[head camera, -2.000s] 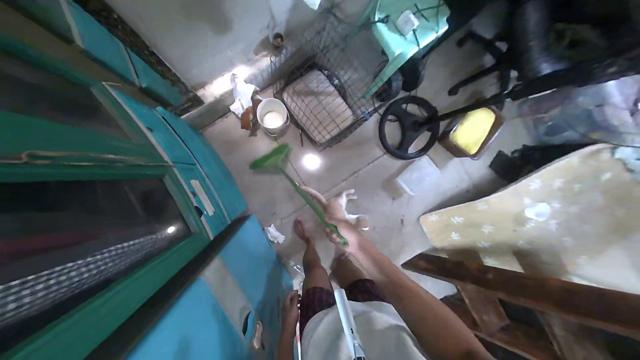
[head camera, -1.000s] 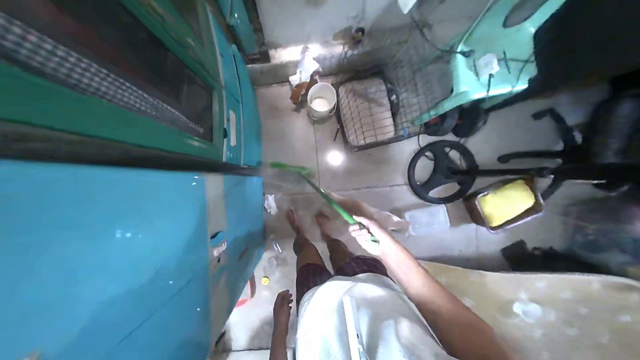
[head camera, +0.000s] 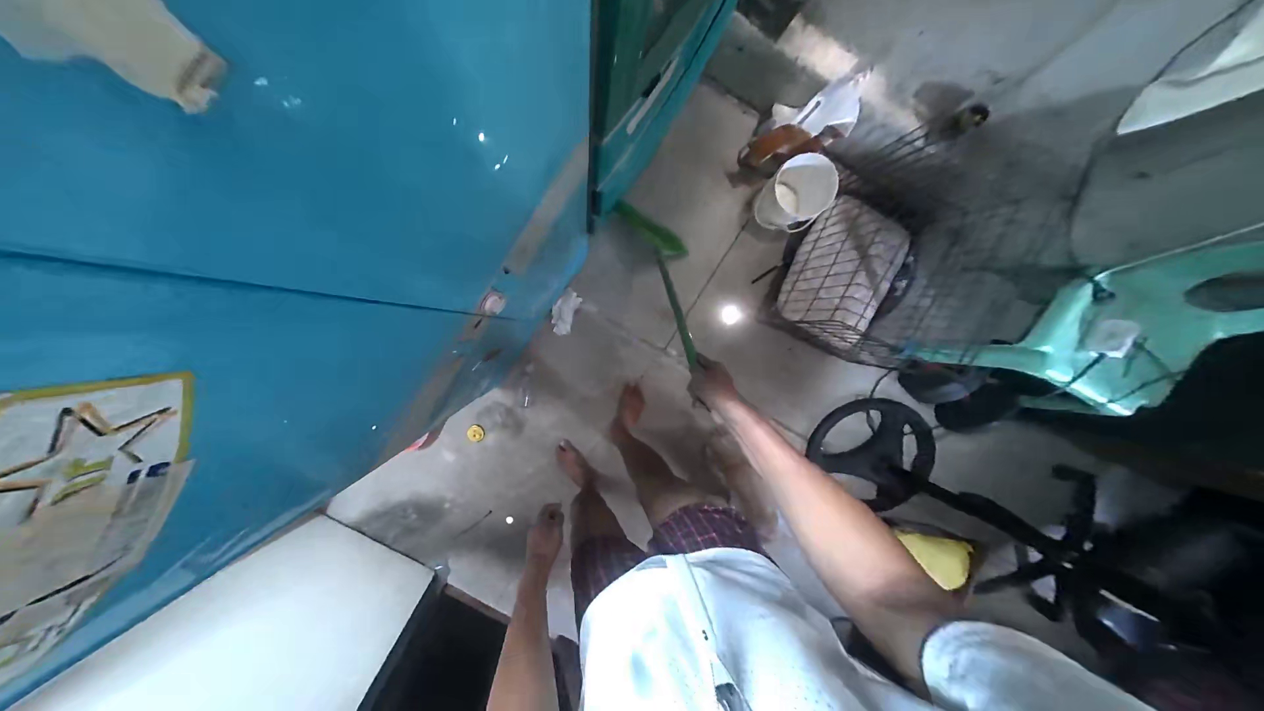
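Note:
My right hand (head camera: 713, 383) is closed around the handle of a green broom (head camera: 676, 306). The broom's head rests low by the foot of the blue-green cabinet (head camera: 647, 118), with its bristles near the concrete floor. My left hand (head camera: 545, 528) hangs low at my side above the floor; no object shows in it, and its fingers are too small to read. Crumpled white paper (head camera: 566, 311) lies by the cabinet base. Nearer my left hand, a small yellow round thing (head camera: 476, 433) is on the floor.
A white bucket (head camera: 796, 192) stands beside a wire cage (head camera: 839, 276). A black steering wheel (head camera: 871, 452), a yellow-lined container (head camera: 936, 558) and a green plastic chair (head camera: 1086, 346) are on the right. On the left are a large blue cabinet (head camera: 346, 178) and a white surface (head camera: 296, 602).
The broom, held in my right hand, now has its head by the cabinet's foot; two seconds ago it was over more open floor. The view has turned markedly.

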